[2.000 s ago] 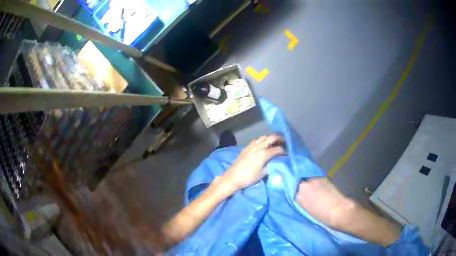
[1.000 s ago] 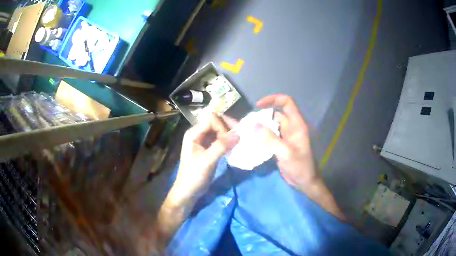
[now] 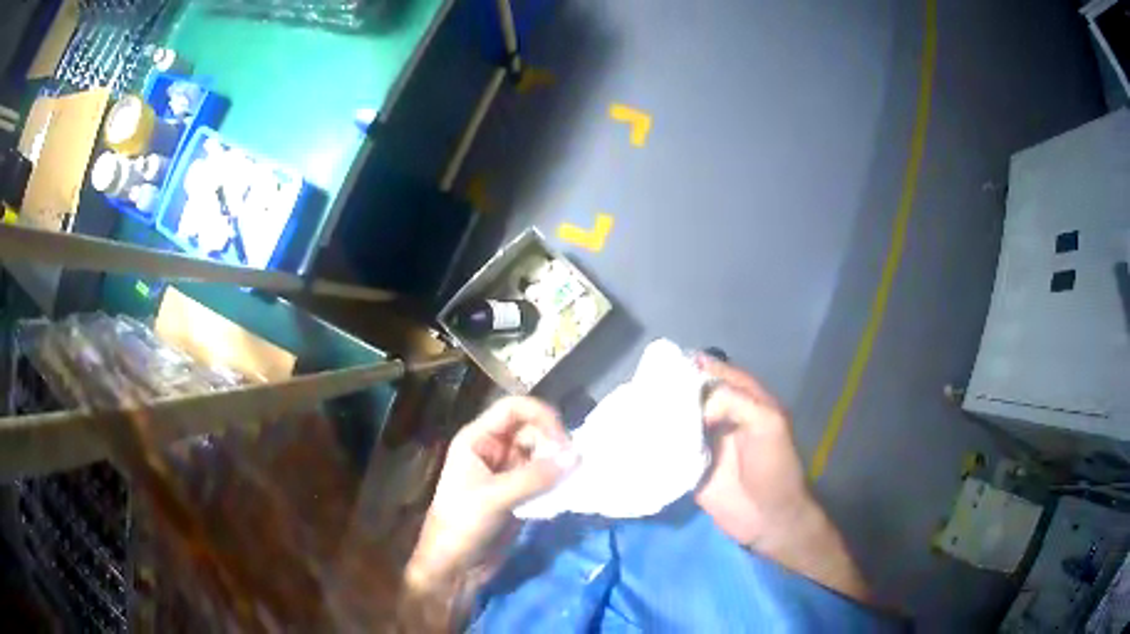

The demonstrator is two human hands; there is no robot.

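Note:
A soft white cloth or wipe (image 3: 638, 446) is stretched between my two hands above my blue-clad lap. My left hand (image 3: 490, 483) pinches its lower left edge with thumb and fingertips. My right hand (image 3: 762, 452) holds its right edge, with the fingers partly behind it. Both hands are bare. The cloth looks overexposed, so its folds are hard to make out.
A pale open box (image 3: 595, 312) with a dark bottle inside stands on the grey floor ahead. The green bench (image 3: 304, 93) at left bears blue bins (image 3: 301, 223) of white items. Poles and clear trays (image 3: 112, 353) are at near left. A white cabinet (image 3: 1053, 297) stands right.
Since the first frame, the hands have come together on the white cloth. Since one second ago, the cloth has been spread wider, and the hands sit lower in the picture.

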